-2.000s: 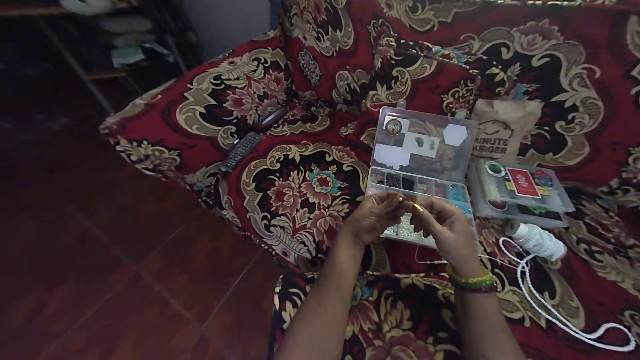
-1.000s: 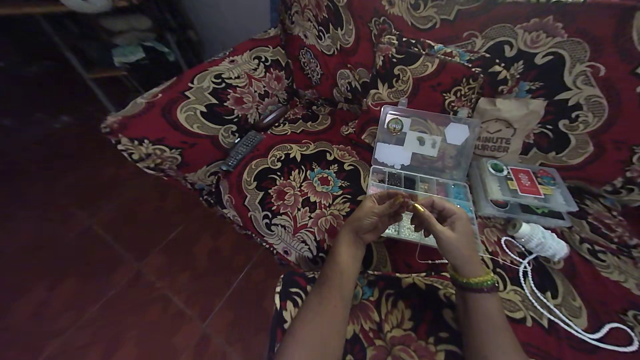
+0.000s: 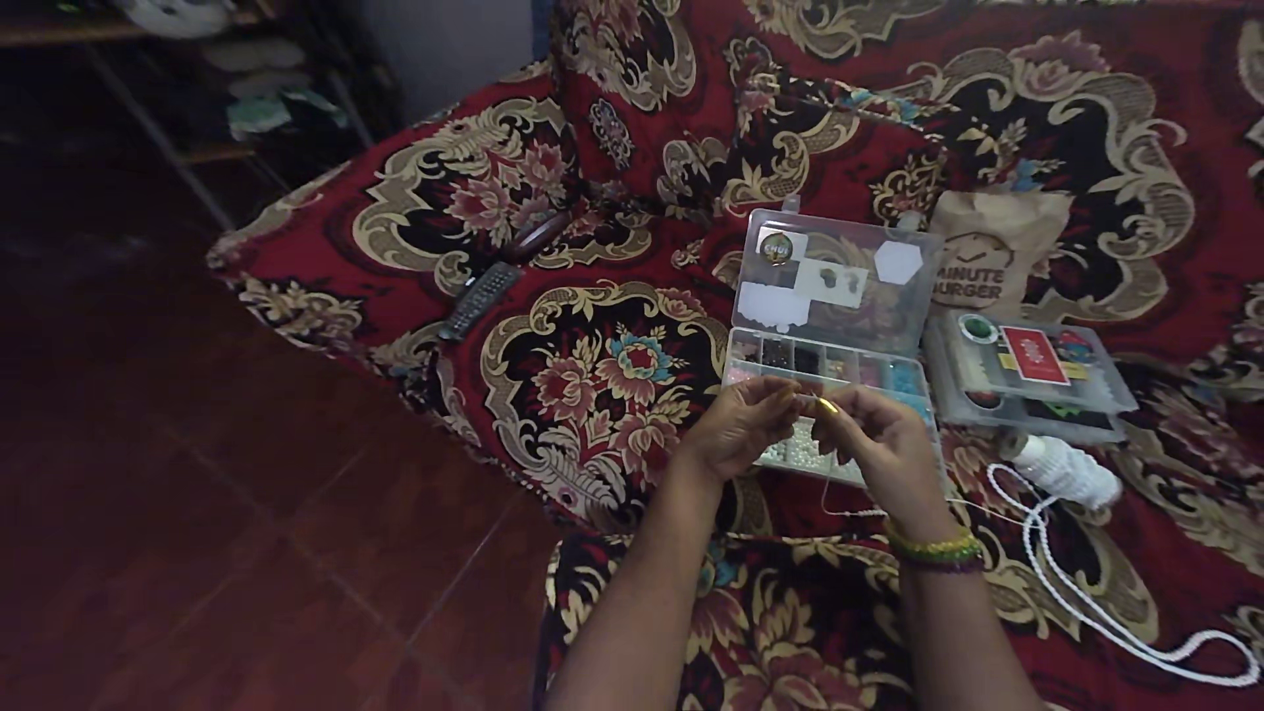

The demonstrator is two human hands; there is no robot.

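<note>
My left hand [image 3: 743, 425] and my right hand [image 3: 882, 449] meet fingertip to fingertip above the open bead box [image 3: 837, 281]. Both pinch something very small and thin, probably the end of the white cord; the fingers hide most of it. From below the hands a thin white cord [image 3: 859, 513] with small beads on it droops in a loop and runs right under my right wrist. In the box, compartments hold white, black, pink and blue beads [image 3: 808, 449]. Yellow, green and purple bracelets [image 3: 936, 550] circle my right wrist.
A spool of white cord [image 3: 1071, 472] lies on the flowered sofa cover at right, a thicker white cord [image 3: 1096, 617] looping below it. Behind are a second plastic case [image 3: 1106, 380] and a brown paper bag [image 3: 1037, 232]. A remote control [image 3: 481, 300] lies on the left of the seat.
</note>
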